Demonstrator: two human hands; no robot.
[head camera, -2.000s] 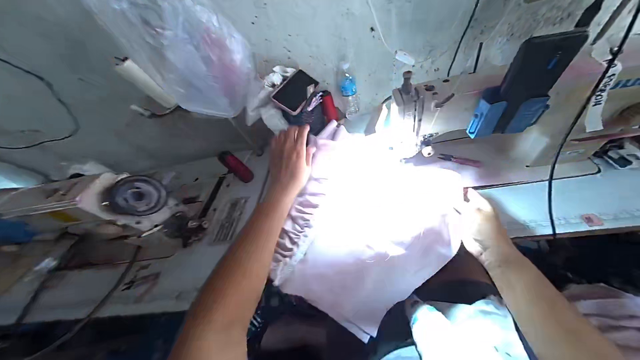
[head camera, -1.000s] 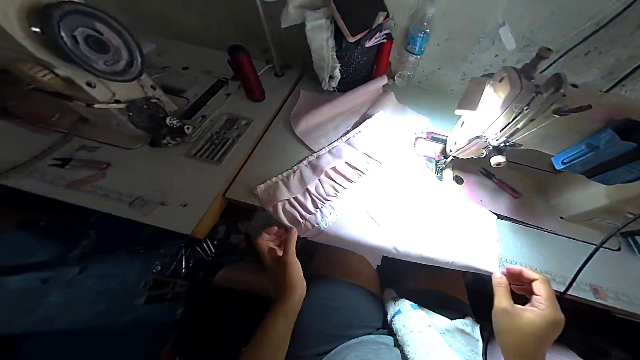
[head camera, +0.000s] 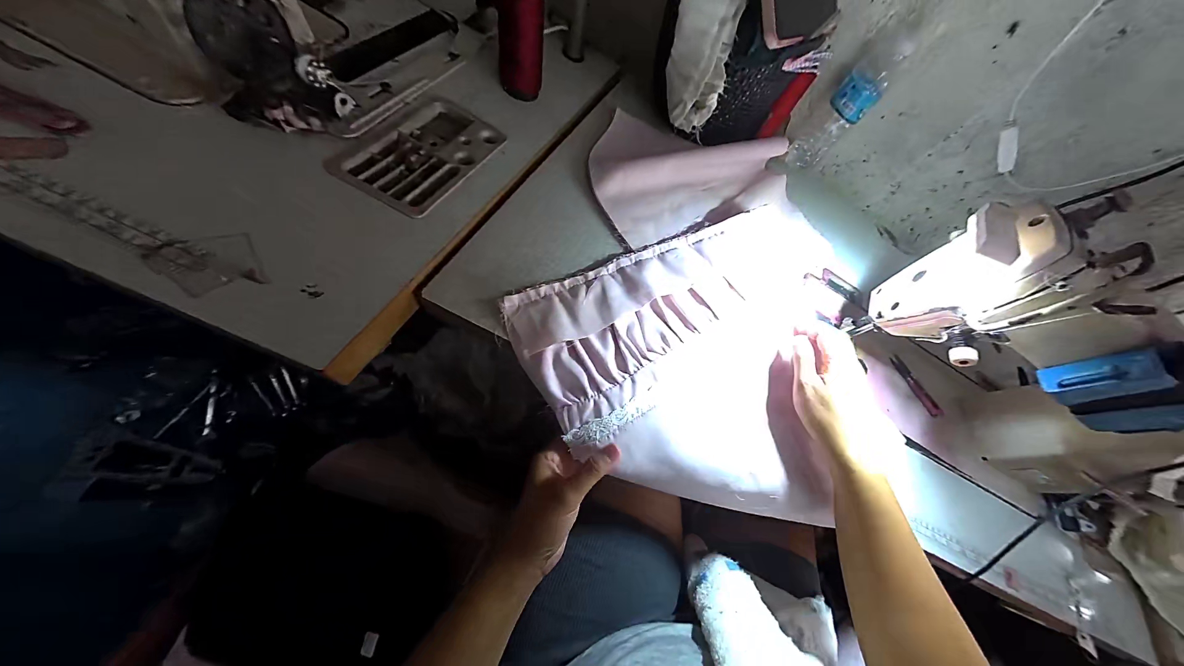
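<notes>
Light pink fabric (head camera: 712, 444) with a gathered ruffle band (head camera: 629, 338) and a strip of lace (head camera: 610, 424) lies over the table, its front edge hanging toward my lap. My left hand (head camera: 560, 495) pinches the fabric's near left corner beside the lace, thumb on top. My right hand (head camera: 826, 388) rests on the fabric just left of the needle area of the sewing machine (head camera: 980, 268); strong glare hides its fingertips and whether they grip the cloth. A flat pink piece (head camera: 684, 171) extends behind the ruffle.
A second sewing machine (head camera: 250, 55) stands at upper left, near a recessed parts tray (head camera: 416, 155) and a red thread cone (head camera: 521, 51). Small pink-handled snips (head camera: 916, 386) lie right of the needle area. A plastic bottle (head camera: 856, 97) and a dark mesh container (head camera: 740, 88) are behind the fabric.
My right hand has moved from the fabric's near right corner to beside the needle area. My left hand remains at the near left corner, where it was one second ago. The view has shifted.
</notes>
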